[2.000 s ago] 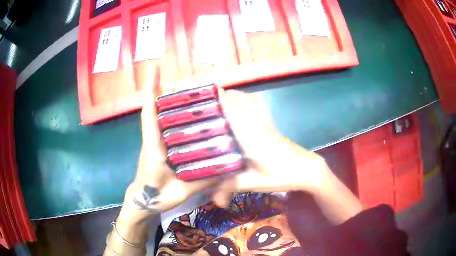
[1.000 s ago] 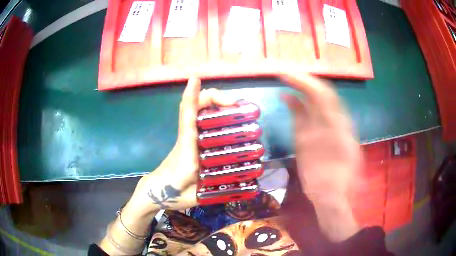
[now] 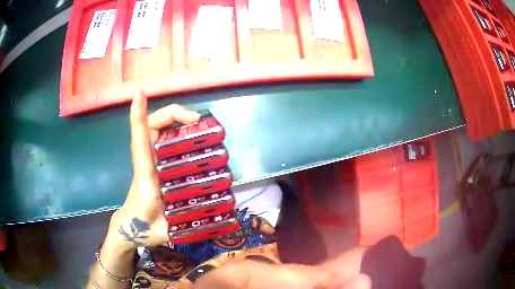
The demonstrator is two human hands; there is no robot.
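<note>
My left hand (image 3: 138,192) holds a stack of several red keypad phones (image 3: 197,183) from its left side, over my lap and the bench's near edge. Their short ends face me, slightly stepped, with strips of keys showing; the far phone shows more of its red keypad under my finger. My right hand is not clearly visible; a blurred forearm (image 3: 282,277) runs along the bottom edge beside a dark sleeve. The red foam tray (image 3: 214,76) lies beyond the stack, with white paper labels (image 3: 212,33) in its pockets.
The bench (image 3: 316,121) is shiny green with a pale line at far left. A stack of loaded red trays (image 3: 474,73) stands at the right. Another red tray (image 3: 381,197) is below the near edge at right, with one dark item in it. A printed garment is below my hands.
My right hand has left the stack and moved down to the bottom of the picture. The phones are now fanned in steps, showing keys. The whole view has shifted and tilted.
</note>
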